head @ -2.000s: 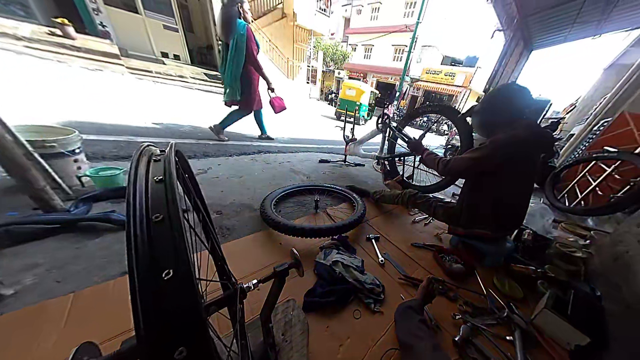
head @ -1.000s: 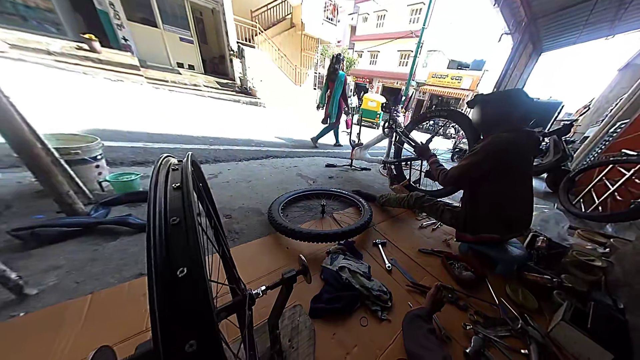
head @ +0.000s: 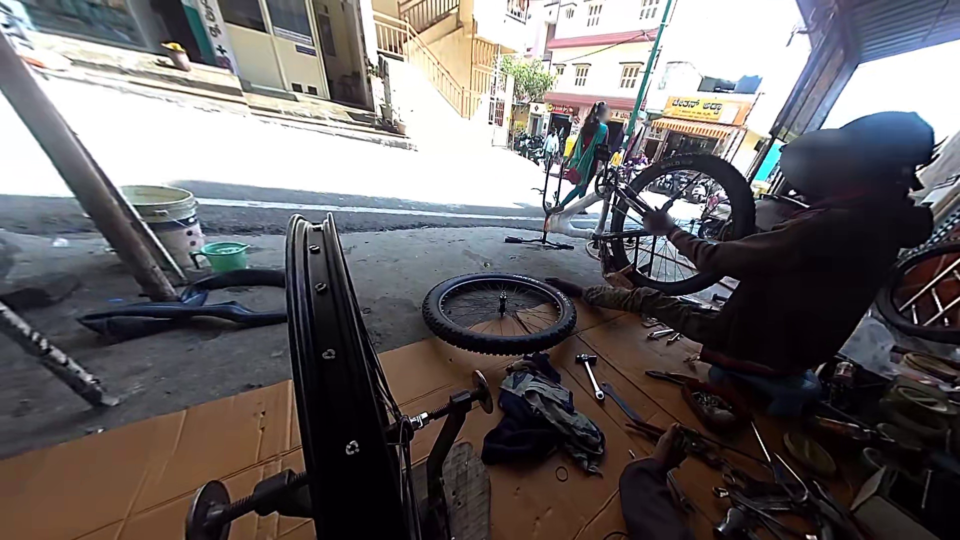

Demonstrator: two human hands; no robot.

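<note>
Neither my left hand nor my right hand can be made out. In front of me a bare black bicycle rim with spokes [head: 330, 375] stands upright in a metal wheel truing stand [head: 442, 450]. At the lower right, a dark-clothed limb, apparently a bare foot [head: 670, 444], rests beside pliers and other tools. A bicycle wheel with a knobbly tyre [head: 499, 346] lies flat ahead. Nearer are a crumpled cloth [head: 544, 412], a hammer [head: 589, 369] with a metal head and a small ring [head: 562, 474] on the cardboard [head: 187, 465].
At right, a seated co-worker [head: 802, 277] holds the wheel of an upturned bicycle [head: 742, 225]. Loose tools [head: 780, 487] crowd the lower right. At left are a pole [head: 82, 172], a bucket [head: 169, 217], a green mug [head: 225, 256] and a black inner tube [head: 217, 311].
The walking person in the street has moved right and farther off, behind the upturned bicycle. The rim in the stand, the flat wheel and the cloth have not plainly moved.
</note>
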